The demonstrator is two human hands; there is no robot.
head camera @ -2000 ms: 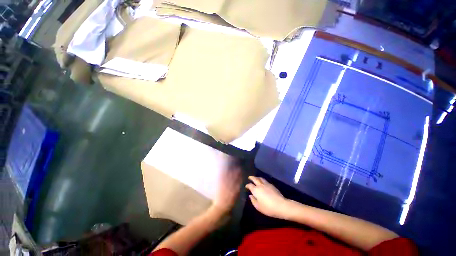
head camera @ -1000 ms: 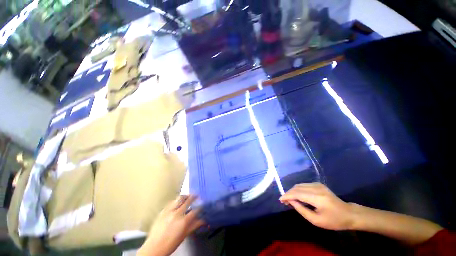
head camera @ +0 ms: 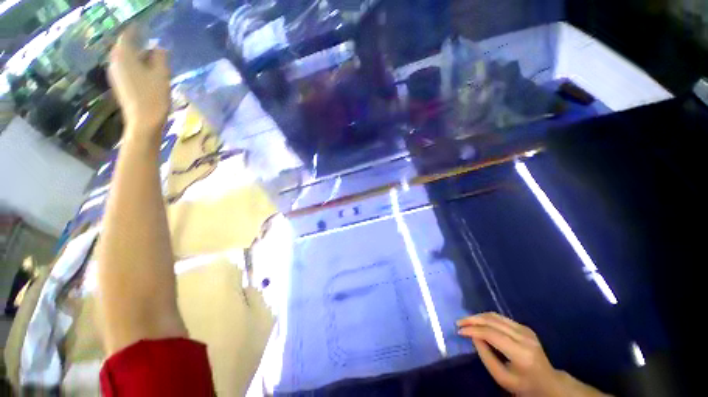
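Note:
The sewing template (head camera: 373, 279) lies on the black table, clear and blue-tinted, with a pocket-shaped outline. Its orange-brown hinge edge (head camera: 435, 177) runs across the far side. The clear top cover (head camera: 233, 93) is raised, glaring and blurred beyond the hinge. My left hand (head camera: 140, 81) is high at the upper left, its fingers closed at the cover's edge; the exact grip is blurred. My right hand (head camera: 508, 353) is low by the template's front edge, fingers bent, thumb apart, with nothing visible in it.
Khaki fabric panels (head camera: 213, 225) lie on the white side table left of the template, partly behind my left arm. White cloth (head camera: 58, 298) lies at the far left. A dark rack and small supplies (head camera: 481, 85) show blurred beyond the hinge.
My left hand has risen from the template's front left corner to the upper left, and the cover has swung up. My right hand has shifted slightly right and down in view.

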